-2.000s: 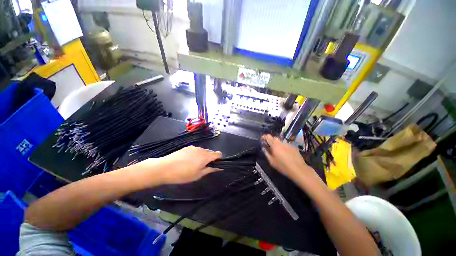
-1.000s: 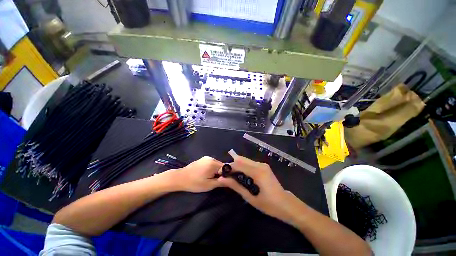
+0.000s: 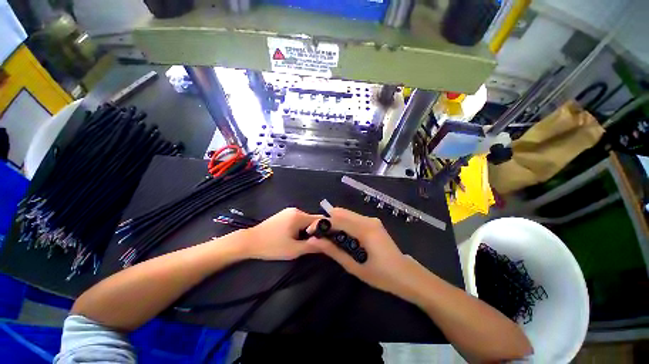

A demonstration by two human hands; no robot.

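My left hand point(image 3: 281, 234) and my right hand point(image 3: 363, 245) meet over the dark worktable. Between them several moulded cables point(image 3: 343, 240) show round black ends in a slanting row; their leads hang down toward the wearer. The left fingers close on the end nearest them, the right hand holds the rest. A metal strip end point(image 3: 326, 206) shows just behind the right hand; whether it is held is unclear. A loading bar point(image 3: 393, 202) with small pegs lies behind on the table. A few cables with coloured tips point(image 3: 231, 219) lie left of my left hand.
The press platen point(image 3: 306, 57) spans above the lower mould point(image 3: 324, 114). A large cable pile point(image 3: 92, 170) and smaller bundle point(image 3: 188, 206) lie left, with red-handled scissors point(image 3: 226, 161) behind the bundle. A white bucket point(image 3: 562, 277) with black scrap stands right, near a brown paper bag point(image 3: 555, 153).
The hands came together from apart, and the black ends now face up between them. The pegged bar moved from beside the right forearm to behind the hands. The view has also shifted.
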